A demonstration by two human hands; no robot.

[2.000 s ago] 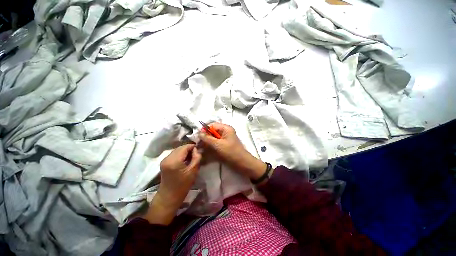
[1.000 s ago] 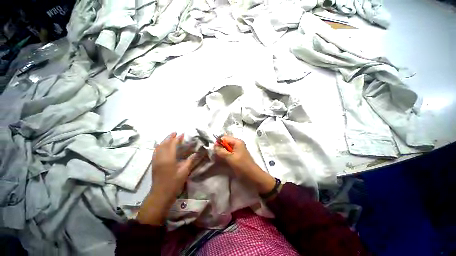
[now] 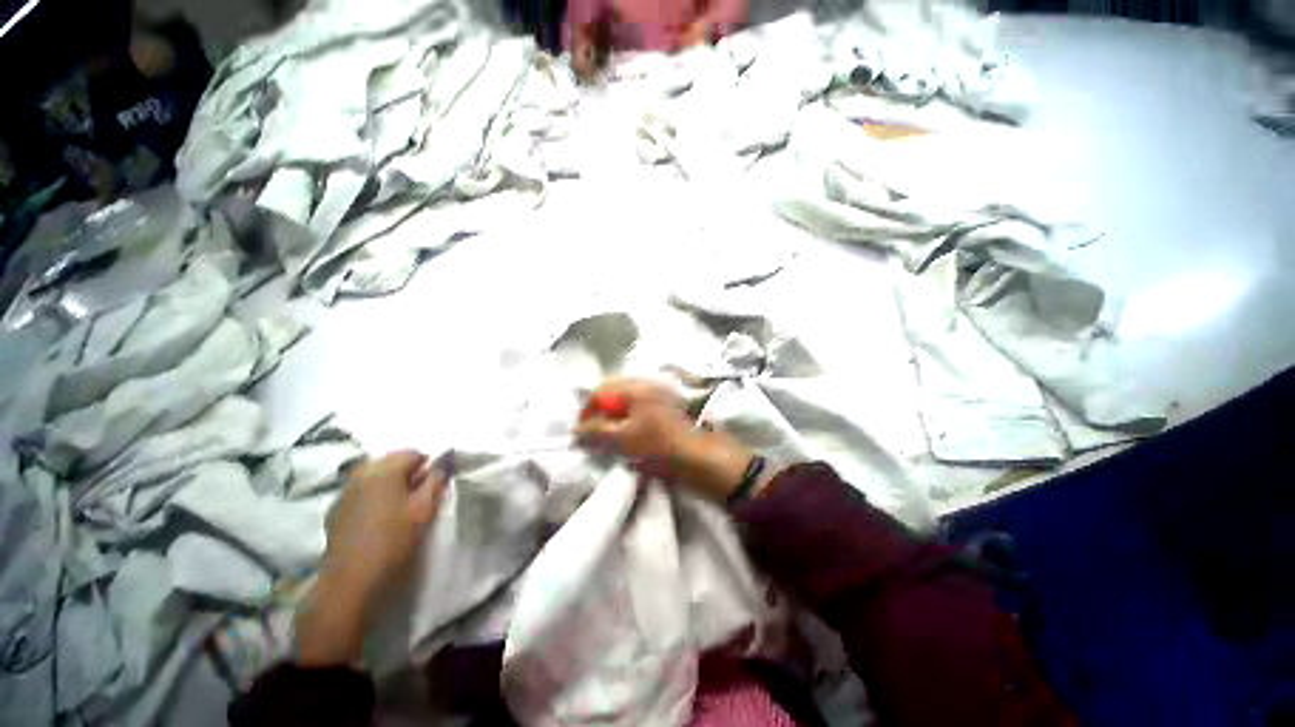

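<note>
A pale grey-white garment (image 3: 611, 597) lies at the table edge and hangs over my lap, its upper edge stretched between my hands. My right hand (image 3: 646, 426) is closed around orange-red thread snips (image 3: 611, 406) and also pinches the cloth; the blades are hidden. My left hand (image 3: 381, 518) grips the garment's edge between thumb and fingers, well to the left. The image is slightly blurred and the lit cloth is washed out.
Crumpled pale garments heap on the left (image 3: 156, 412) and along the far side (image 3: 398, 114). Another garment (image 3: 980, 369) lies at the right on the white table (image 3: 1207, 213). A person in pink (image 3: 653, 22) is across the table. A dark blue area (image 3: 1136, 554) is below right.
My left hand has moved left and down and taken hold of the garment's edge, which is now spread and raised. The view has tilted up, showing the person across.
</note>
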